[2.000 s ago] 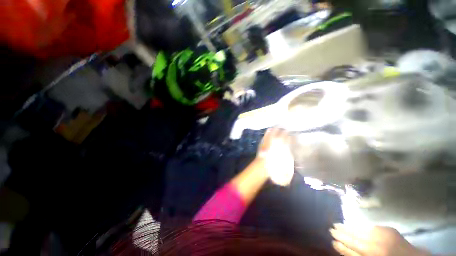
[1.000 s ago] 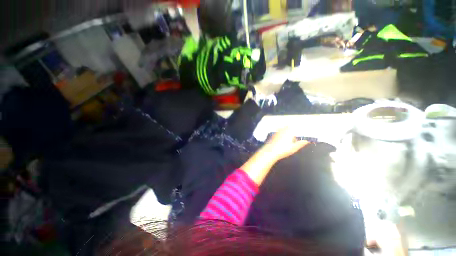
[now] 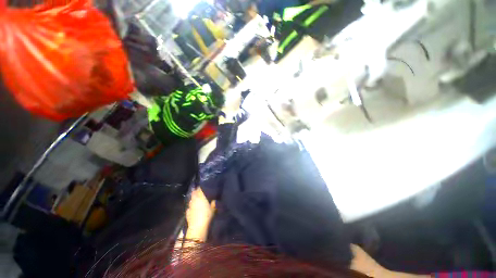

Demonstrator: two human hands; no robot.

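The dark garment piece (image 3: 266,201) hangs between my hands, its upper edge by the pale machine table and its bottom towards my lap. My left hand (image 3: 200,214) is at its left side, gripping the cloth, with the fingertips hidden in the folds. My right hand (image 3: 364,261) is low at its right edge, holding the cloth, with the fingers mostly hidden. The white sewing machine (image 3: 353,81) is overexposed at the upper right. Its needle area cannot be made out in the glare.
The pale table top (image 3: 391,168) curves across the right. Black-and-neon-green garments (image 3: 185,111) lie behind the cloth on the left. A red-orange plastic bag (image 3: 65,59) hangs at the upper left. More dark cloth (image 3: 152,195) hangs left of my left hand. Hair covers the bottom edge.
The view has swung and tilted. My left hand has left the machine head area and come down to the cloth's left side. My right hand is now at the cloth's lower right edge, off the table.
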